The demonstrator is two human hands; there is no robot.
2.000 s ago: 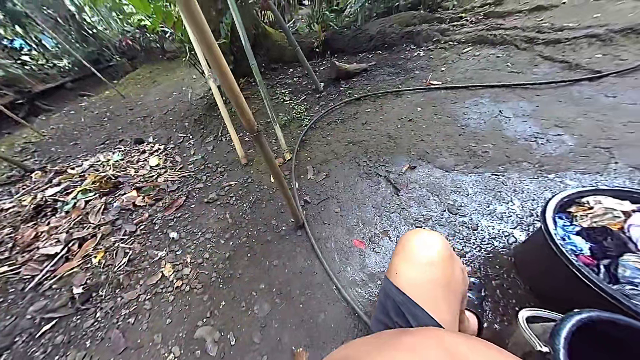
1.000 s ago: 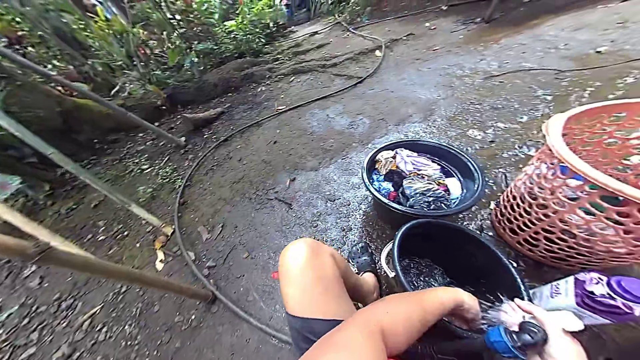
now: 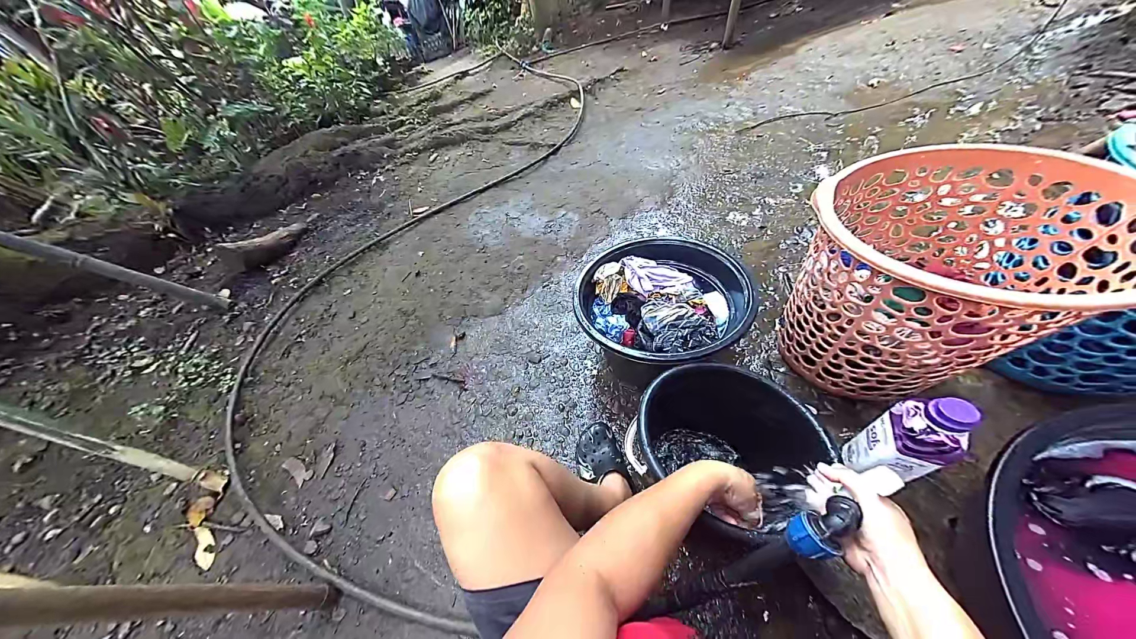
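Water pours from a black pipe (image 3: 757,564) with a blue fitting (image 3: 811,535) and a black elbow end into a black bucket (image 3: 726,390), where some water lies. My left hand (image 3: 738,499) is in the stream at the bucket's near rim, its fingers curled and partly hidden by the splash. Against the elbow is my right hand (image 3: 865,515), its fingers beside the stream; its grip is unclear. A white bottle with a purple cap (image 3: 914,437) stands just beyond it. Behind the bucket, a black basin (image 3: 667,353) holds wet clothes (image 3: 661,306) in water.
An orange perforated laundry basket (image 3: 874,315) leans at the right, before a blue one (image 3: 1078,355). A dark tub (image 3: 1003,524) with pink contents is at the lower right. A long hose (image 3: 293,306) curves over wet ground. Bamboo poles (image 3: 160,603) lie at the left.
The view has swung right and now takes in more of the orange basket, the blue basket and the pink contents. Both hands remain by the pouring water, as one second ago.
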